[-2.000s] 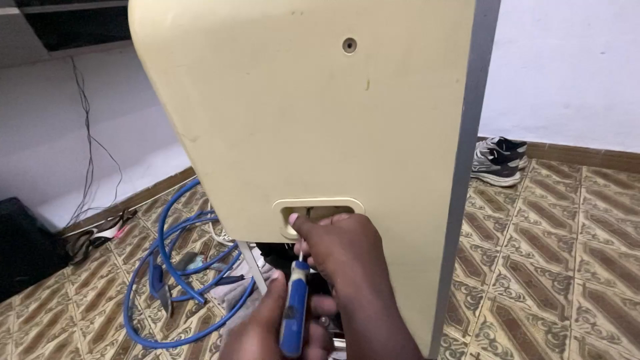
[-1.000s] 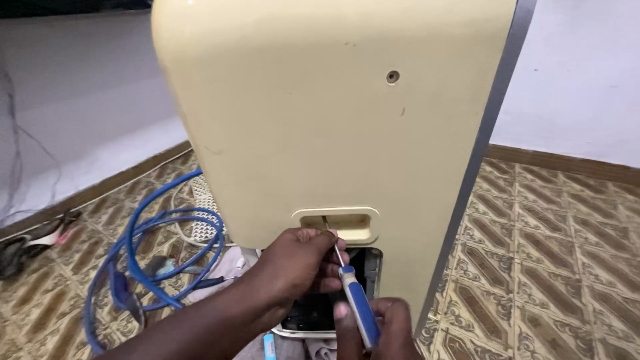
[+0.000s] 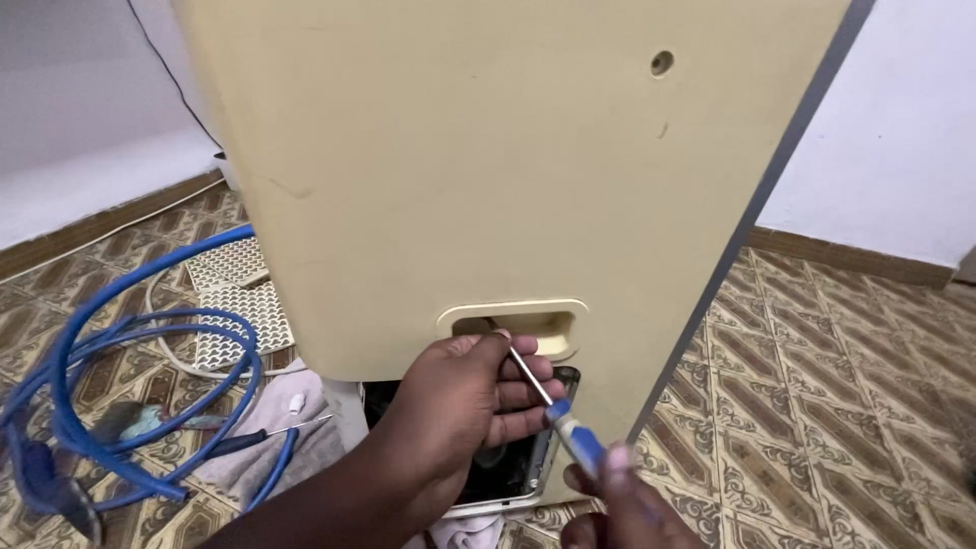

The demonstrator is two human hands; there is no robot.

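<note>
A screwdriver (image 3: 577, 440) with a blue and pale handle slants up to a recessed handle pocket (image 3: 555, 329) in the cream side panel (image 3: 473, 175) of an appliance. My right hand (image 3: 629, 499) grips its handle. With thumb and fingers, my left hand (image 3: 469, 389) steadies the metal shaft near the pocket's lower edge. The shaft's tip reaches into the pocket, where its exact contact is hidden. A screw hole (image 3: 662, 63) shows higher on the panel. Below the pocket is a dark rectangular opening (image 3: 499, 480), partly covered by my left hand.
Left of the appliance, a coiled blue hose (image 3: 65, 381), perforated cream panels (image 3: 236, 320) and a cloth (image 3: 293, 404) lie on the patterned tile floor. A second screwdriver (image 3: 248, 440) with a dark handle rests on the cloth. White walls (image 3: 877, 137) stand behind.
Two seconds ago, the hand at the pocket came from the right and the other held the handle; the hands have since swapped roles. The view has moved closer.
</note>
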